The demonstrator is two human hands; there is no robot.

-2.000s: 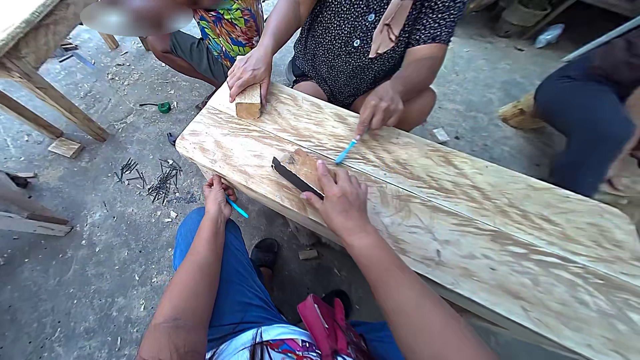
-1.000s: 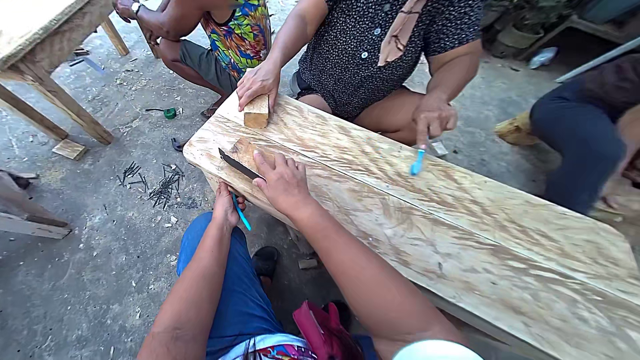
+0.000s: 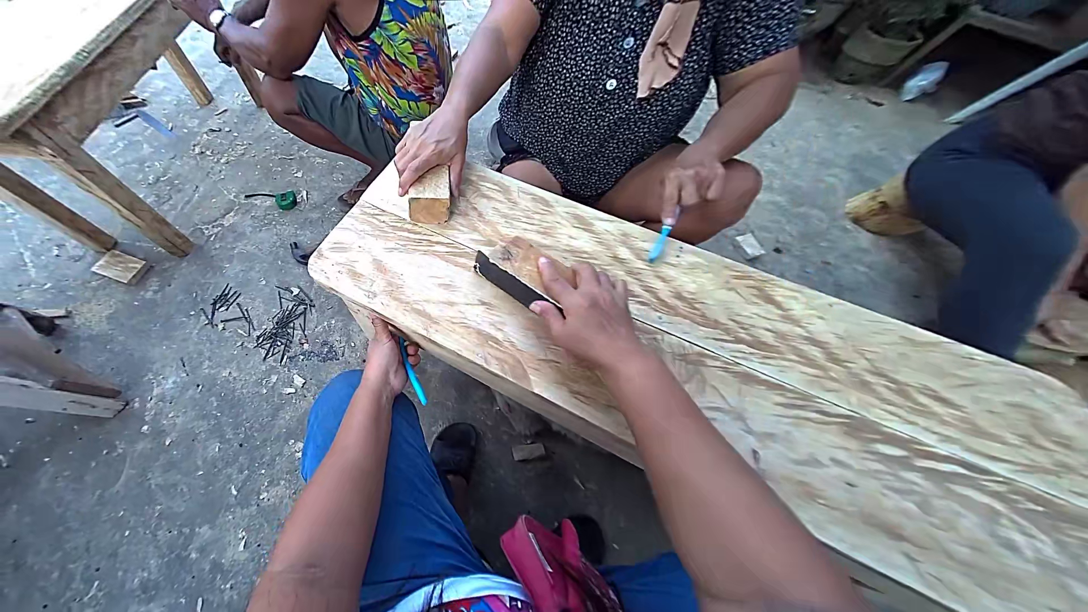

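Observation:
A long pale wooden board top (image 3: 765, 340) with brown streaks and a lengthwise seam runs from upper left to lower right. On its surface, my right hand (image 3: 591, 310) grips a wooden block (image 3: 524, 259) with a dark strip, apparently sandpaper, (image 3: 510, 282) along its near side. At the near left edge is my left hand (image 3: 387, 361), its fingers around a light-blue handled tool (image 3: 412, 372) that points down; its tip is hidden. Across the board, a co-worker's hand (image 3: 432, 153) presses a wooden block (image 3: 430, 197) on the top, while their other hand (image 3: 693, 183) holds a light-blue tool (image 3: 660, 244).
Several dark nails (image 3: 285, 327) lie on the concrete floor at left, near a green tape measure (image 3: 286, 200). Another wooden table (image 3: 102, 76) stands upper left, with a person squatting beside it. A seated person's leg (image 3: 990, 221) is at right. A wood scrap (image 3: 529, 451) lies below the board.
My right hand and its block have shifted back and forth on the board. The co-worker's hand with the blue tool has moved away from my block, toward the right.

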